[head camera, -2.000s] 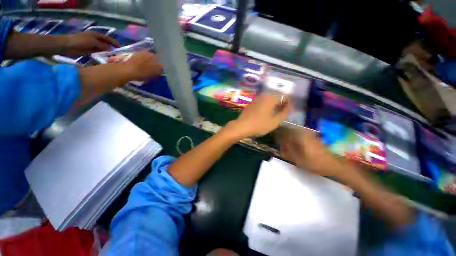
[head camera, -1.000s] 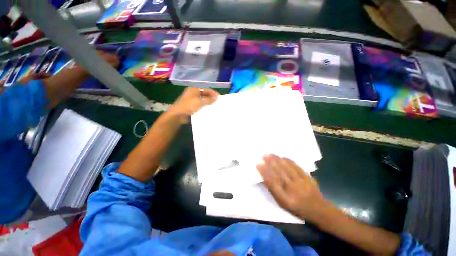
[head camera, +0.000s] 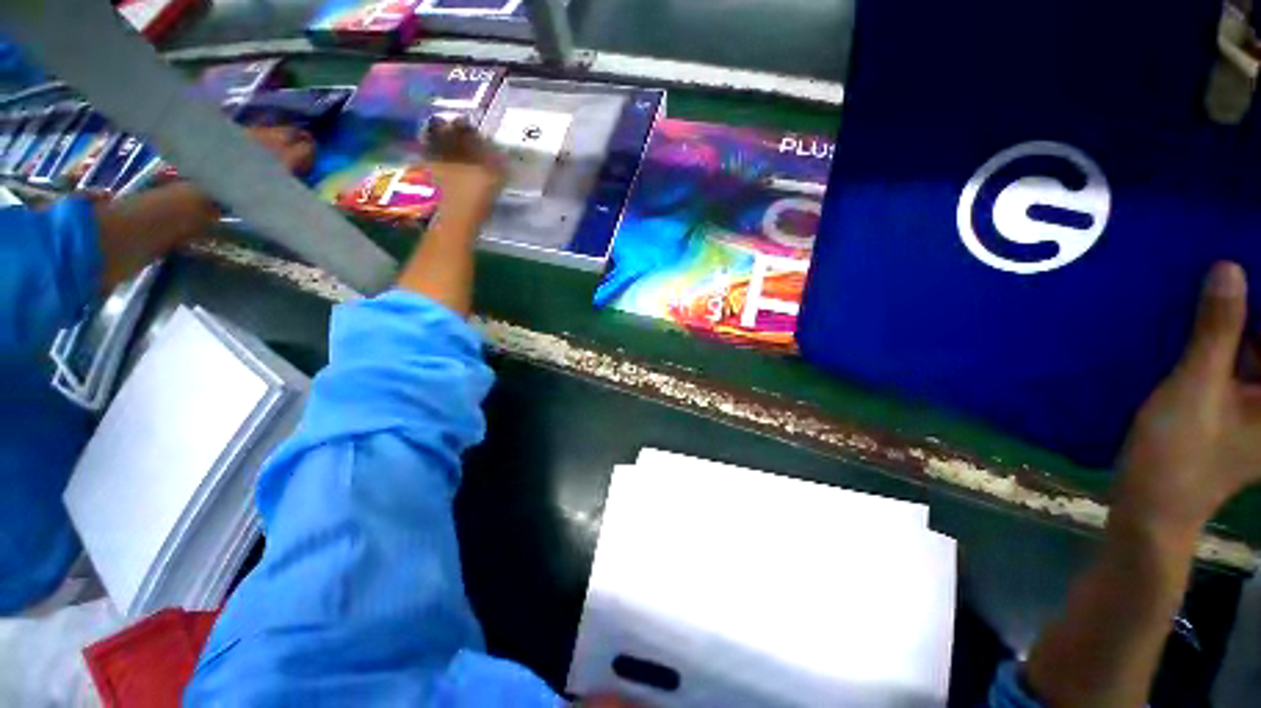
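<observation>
A dark blue panel (head camera: 954, 332) with a round white G-like logo stands large at the right. My right hand (head camera: 1203, 401) grips its right edge, thumb on the front face. My left hand (head camera: 466, 163) is blurred over the left edge of an open grey tray (head camera: 602, 152) and the printed lid (head camera: 371, 145) beside it; whether its fingers hold anything is unclear. The tray holds a small white card (head camera: 537, 134) with a dark logo. Another printed lid (head camera: 719, 228) lies between tray and panel. White insert sheets (head camera: 774, 581) lie loosely piled on the dark bench, a dark slot near the front.
A slanting grey post (head camera: 208, 138) crosses the left side. A neighbouring worker's arm (head camera: 152, 228) reaches towards boxes there. A thick stack of white sheets (head camera: 159, 443) leans at left, beside red material (head camera: 152, 661). A chipped rail (head camera: 692, 394) runs between bench and boxes.
My hands have left the white sheets. My left hand moved up and left to the boxes; my right moved right and now holds the raised blue panel. The white sheet held a second ago is lowered.
</observation>
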